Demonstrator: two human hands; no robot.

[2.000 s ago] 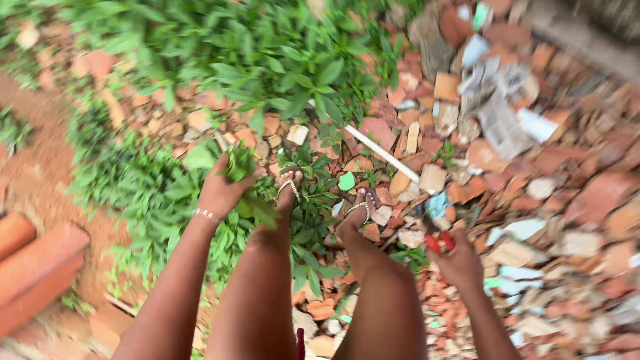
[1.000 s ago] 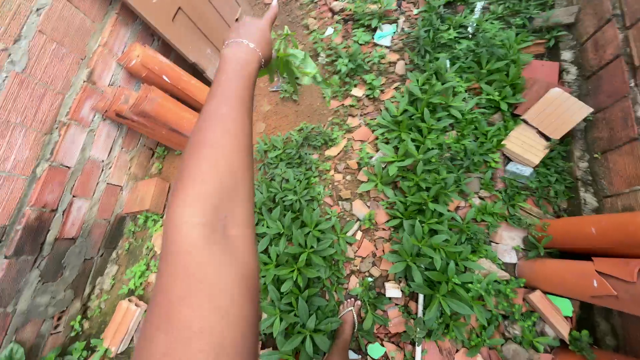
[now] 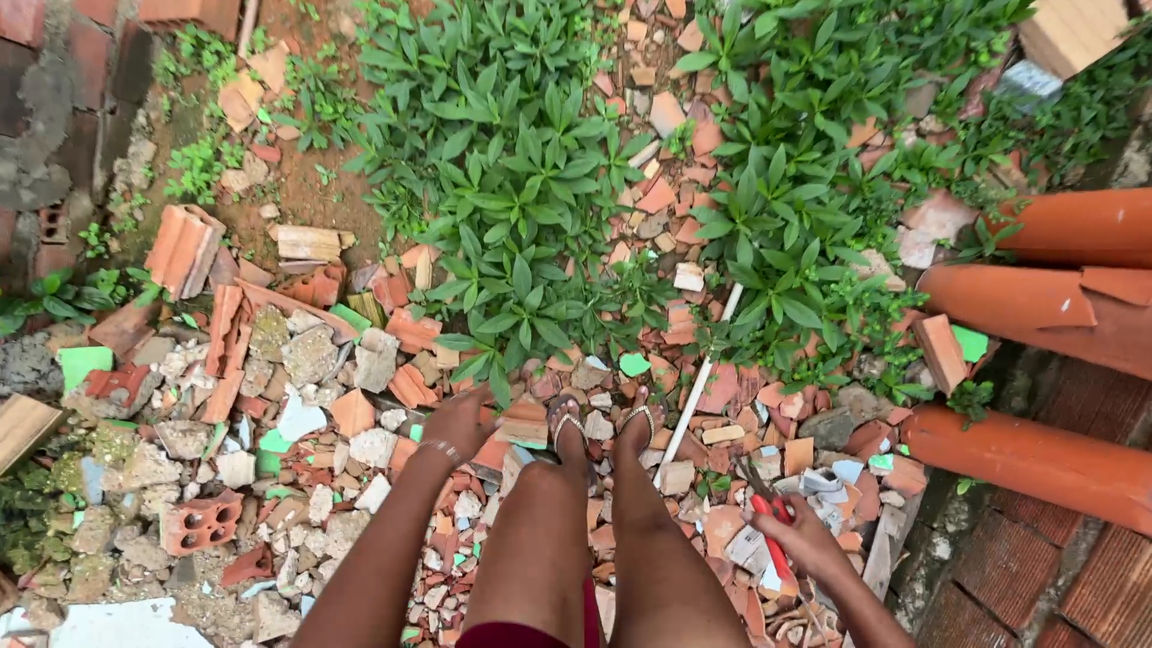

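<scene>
My right hand (image 3: 801, 535) is closed around the red handles of a pair of pruning shears (image 3: 776, 531), whose dark jaws point up and left over the rubble. My left hand (image 3: 459, 423) is over broken brick just left of my feet, at the lower edge of the green leafy plants (image 3: 522, 198); nothing shows in it, and its fingers look partly spread. A second patch of leafy plants (image 3: 774, 216) grows to the right, past a strip of shards. A white plastic pipe (image 3: 697, 391) lies between my right foot and the shears.
Broken brick, tile and concrete rubble (image 3: 306, 432) surrounds my sandalled feet. A hollow brick (image 3: 202, 522) lies at left. Large orange clay pipes (image 3: 1035, 459) rest at right beside a brick wall (image 3: 1017, 567). Another brick wall (image 3: 90, 90) stands at upper left.
My left hand, stretched far forward with a leafy sprig one second ago, is now low by my feet without the sprig. My right hand, out of view then, is in view again.
</scene>
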